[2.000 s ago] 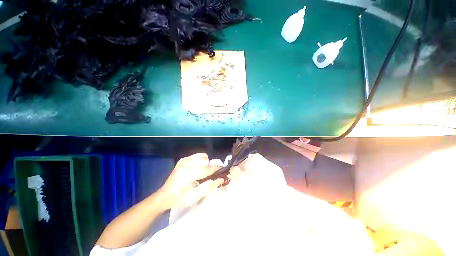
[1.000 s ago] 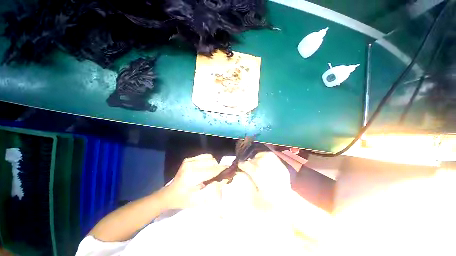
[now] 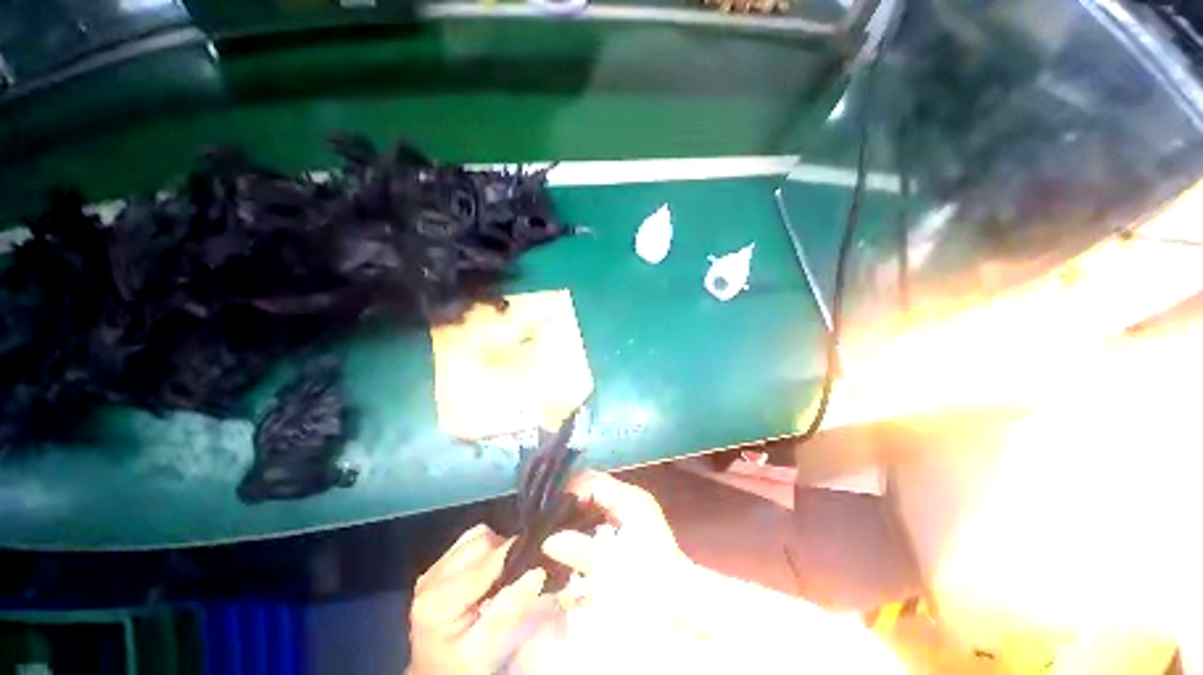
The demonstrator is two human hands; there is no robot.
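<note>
My left hand (image 3: pixel 472 604) and my right hand (image 3: pixel 623 543) both hold a black leafy piece (image 3: pixel 544 495) between their fingers at the bench's near edge. Its lobes point up toward the cardboard work pad (image 3: pixel 508 369), close to the pad's lower edge. The glare washes out parts of both hands. The main heap of black pieces (image 3: pixel 251 277) lies along the bench at the left. A small black bunch (image 3: pixel 301 435) lies apart from it, left of the pad. Two white glue bottles (image 3: pixel 654 235) lie right of the pad.
The green bench (image 3: pixel 686 382) has a pale rail behind it. A black cable (image 3: pixel 855 198) hangs at its right end. Strong glare covers the right side. Blue crates (image 3: pixel 251 640) and part of a green crate (image 3: pixel 66 646) show at the lower left, below the bench.
The view has tilted up and shows more of the bench's far side. My hands have moved up to the bench edge with the black piece, which now shows more fully.
</note>
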